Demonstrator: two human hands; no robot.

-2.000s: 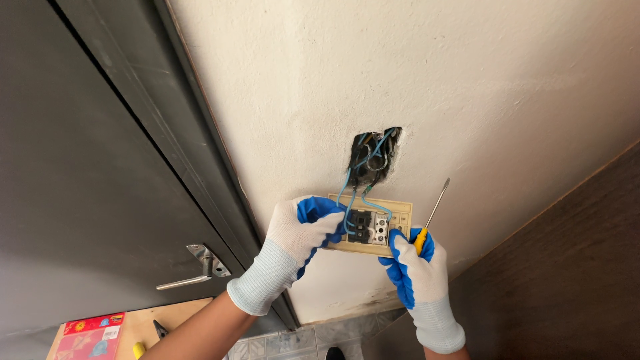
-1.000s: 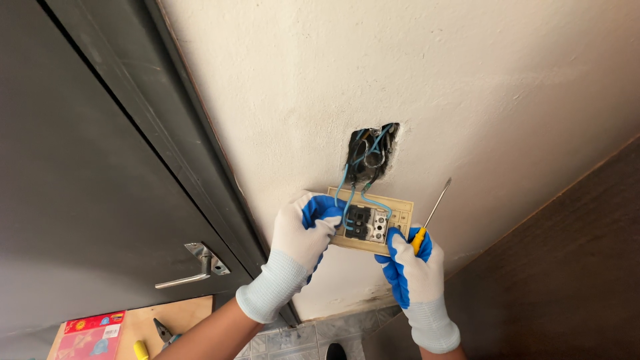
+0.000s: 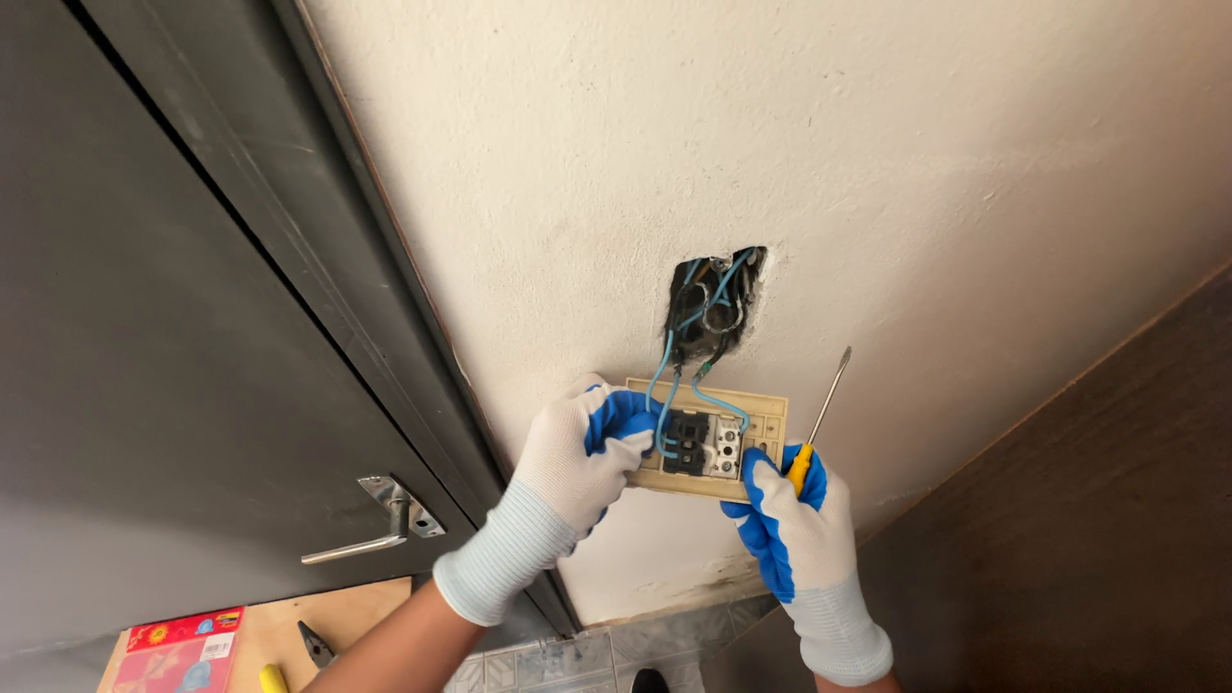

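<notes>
Both hands wear white and blue work gloves. My left hand [image 3: 587, 457] grips the left end of a cream switch plate [image 3: 707, 488], its fingertips at the blue wires [image 3: 664, 404]. The plate's back faces me, showing a black switch module [image 3: 686, 443] and a white module with screw terminals [image 3: 726, 448]. My right hand [image 3: 794, 525] pinches the plate's right end and also holds a screwdriver [image 3: 802, 465] with a yellow handle, its tip pointing up. Blue wires run from the plate into the open wall box [image 3: 715, 303] above it.
A dark door with a metal lever handle [image 3: 395, 529] stands at the left. Below it, a wooden board [image 3: 327, 611] bears a red package [image 3: 183, 654], pliers [image 3: 315, 643] and a yellow-handled tool [image 3: 273, 679]. A dark brown panel [image 3: 1068, 510] slants along the right. Floor tiles [image 3: 568, 664] show at the bottom.
</notes>
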